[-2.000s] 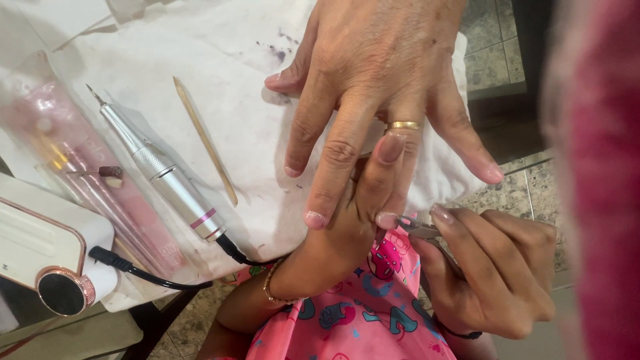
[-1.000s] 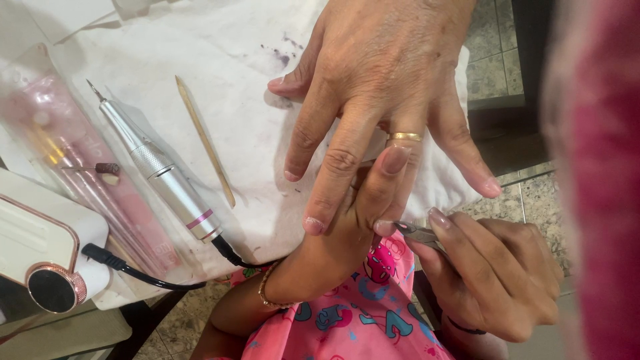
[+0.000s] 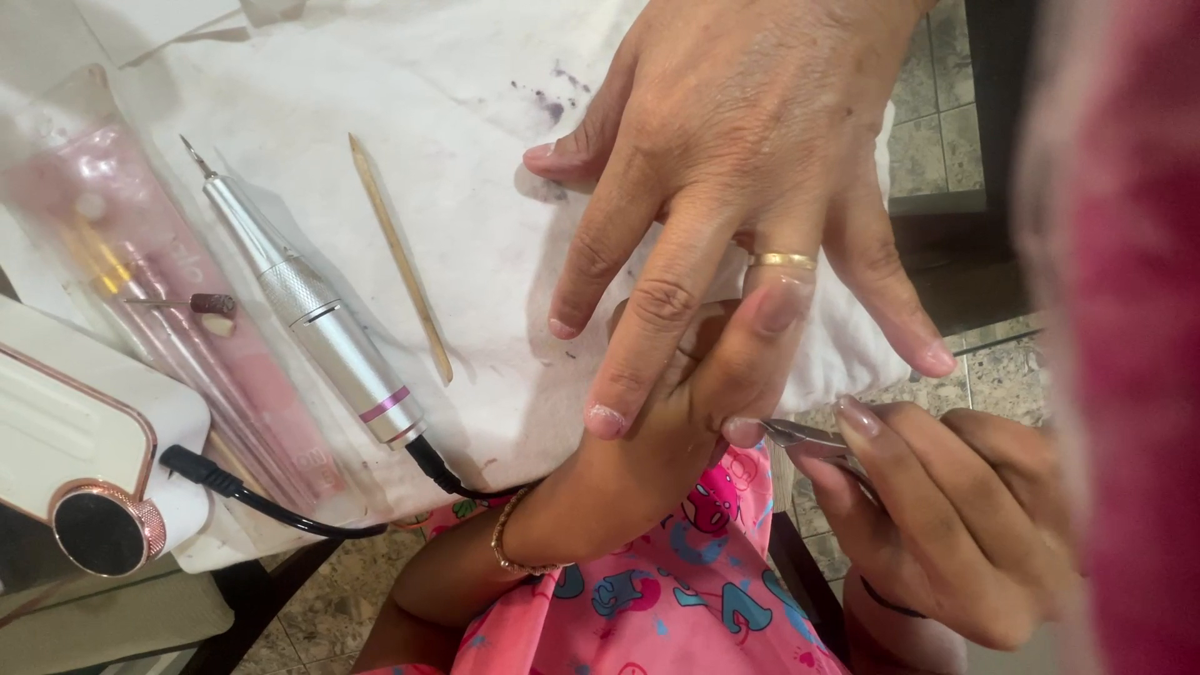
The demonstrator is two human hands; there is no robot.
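Another person's hand (image 3: 741,131), wearing a gold ring (image 3: 784,261), lies palm down with fingers spread, reaching in from the top. My left hand (image 3: 670,422) is under it and grips its ring finger, my thumb lying along that finger. Its fingertip (image 3: 743,431) shows below my thumb. My right hand (image 3: 947,506) holds metal cuticle nippers (image 3: 814,441) between thumb and fingers, with their tips at the side of that fingertip. Whether the tips touch skin or nail cannot be told. The nipper handles are mostly hidden in my right hand.
On the white cloth (image 3: 478,234) left of the hands lie a wooden cuticle stick (image 3: 401,258), a corded electric nail drill (image 3: 314,314), a loose bit (image 3: 212,303) and a pink plastic pouch (image 3: 187,309) of brushes. A white device (image 3: 84,422) stands lower left. Blurred magenta material (image 3: 1139,328) covers the right edge.
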